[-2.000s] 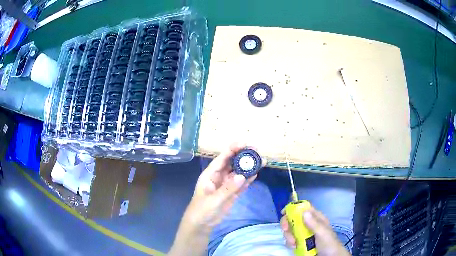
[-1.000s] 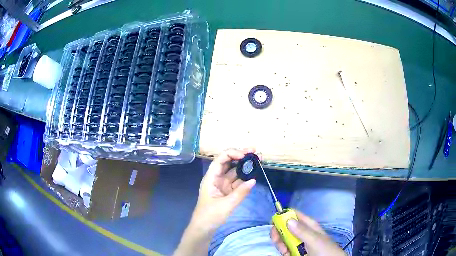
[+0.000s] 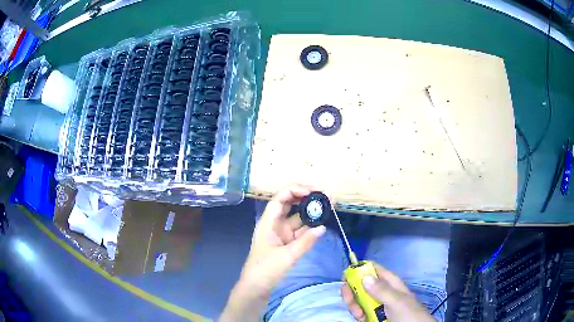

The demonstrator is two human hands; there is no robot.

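Observation:
My left hand (image 3: 275, 236) holds a small black wheel (image 3: 315, 209) with a pale hub, just off the near edge of the tan work mat (image 3: 390, 75). My right hand (image 3: 385, 295) grips a yellow-handled tool (image 3: 361, 282). Its long thin metal shaft points up and left, and the tip is at the right rim of the wheel; whether it touches cannot be told. Two more black wheels lie flat on the mat, one near the far edge (image 3: 314, 57) and one nearer (image 3: 326, 119). Small dark specks are scattered on the mat.
A clear blister tray (image 3: 238, 135) packed with black discs stands left of the mat. A slim metal tool (image 3: 446, 129) lies on the mat's right. A white tub (image 3: 58, 90) is beyond the tray. A cable (image 3: 526, 163) and blue-handled pliers (image 3: 565, 178) are far right. An open carton (image 3: 135, 236) is on the floor.
Over two seconds, the yellow tool moved up and left, bringing its tip to the wheel's rim. Since one second ago the wheel has turned slightly, its face now more towards the camera.

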